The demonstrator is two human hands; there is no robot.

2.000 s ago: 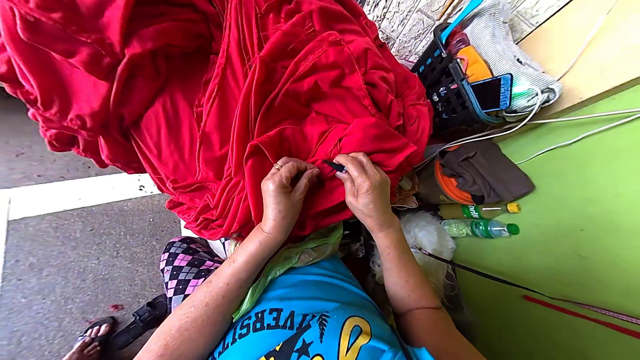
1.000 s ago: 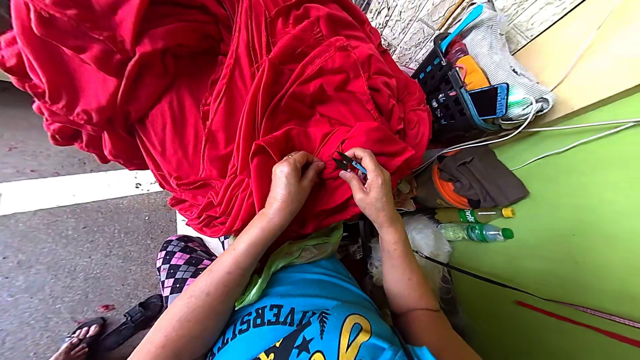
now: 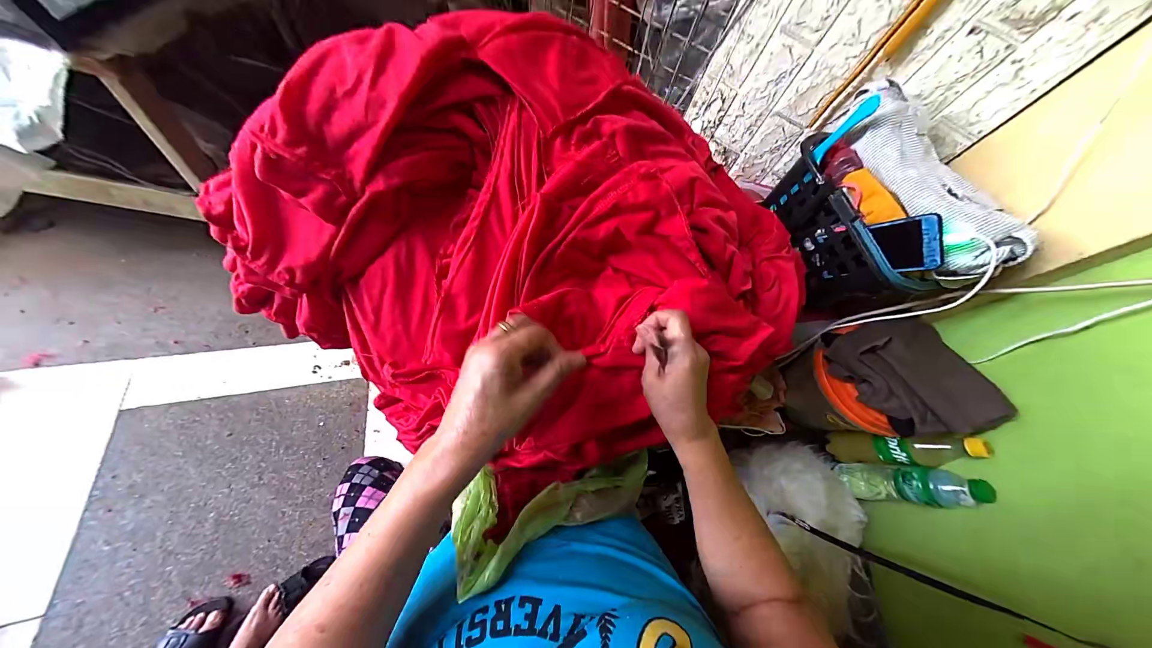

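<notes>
A large heap of red fabric (image 3: 576, 234) with seams and gathers lies over my lap. My left hand (image 3: 513, 373), with a ring on one finger, pinches a bit of the red fabric between thumb and finger over its near part. To its right my right hand (image 3: 673, 369) is curled with a small dark tool, probably thread snips (image 3: 660, 351), mostly hidden in its fingers. A gap of red cloth lies between the two hands. A light green plastic bag (image 3: 522, 531) sits between the fabric and my blue shirt.
At the right stand a black plastic basket (image 3: 823, 225) with a smartphone (image 3: 907, 243) and cloth, white cables, a dark brown cloth (image 3: 927, 378) and two plastic bottles (image 3: 945, 486). A white furry animal or thing (image 3: 801, 504) lies near my right arm. A wooden frame (image 3: 135, 108) stands upper left.
My hands have moved apart from each other. The dark snips, plainly visible at my right fingertips a second ago, are now mostly tucked inside that hand. The view has shifted.
</notes>
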